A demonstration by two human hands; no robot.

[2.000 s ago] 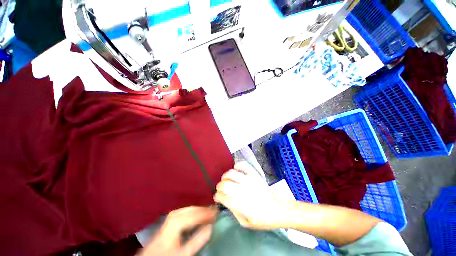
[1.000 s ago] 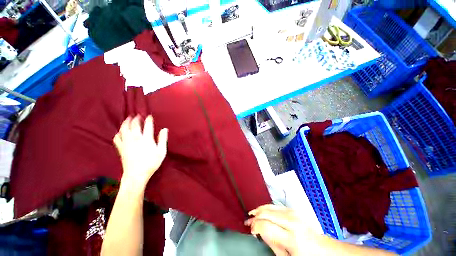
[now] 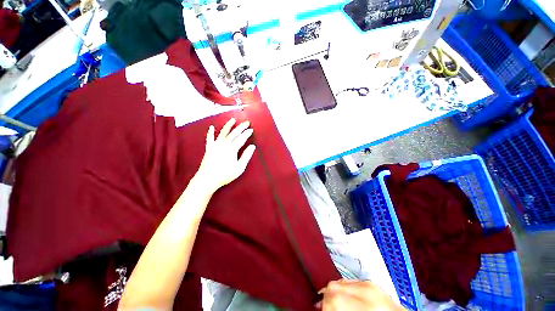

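A large dark red garment piece (image 3: 109,164) spreads over the white table and hangs toward my lap. A narrow dark tape (image 3: 277,191) runs along it from the needle area (image 3: 240,100) down to its lower right corner. My left hand (image 3: 226,157) lies flat on the cloth just below the needle, fingers spread, holding nothing. My right hand (image 3: 350,296), partly cut off by the bottom edge, pinches the cloth's lower corner at the tape's end.
A smartphone (image 3: 314,86), a ringed cord (image 3: 361,92), checked cloth (image 3: 426,90) and yellow-handled scissors (image 3: 442,62) lie right of the needle. A blue basket (image 3: 395,243) with red pieces stands at the lower right, another behind it. Dark green cloth (image 3: 143,27) lies behind left.
My left hand has moved from the near edge onto the cloth, then up and right toward the needle. My right hand has moved down and right with the corner, and the cloth is flatter.
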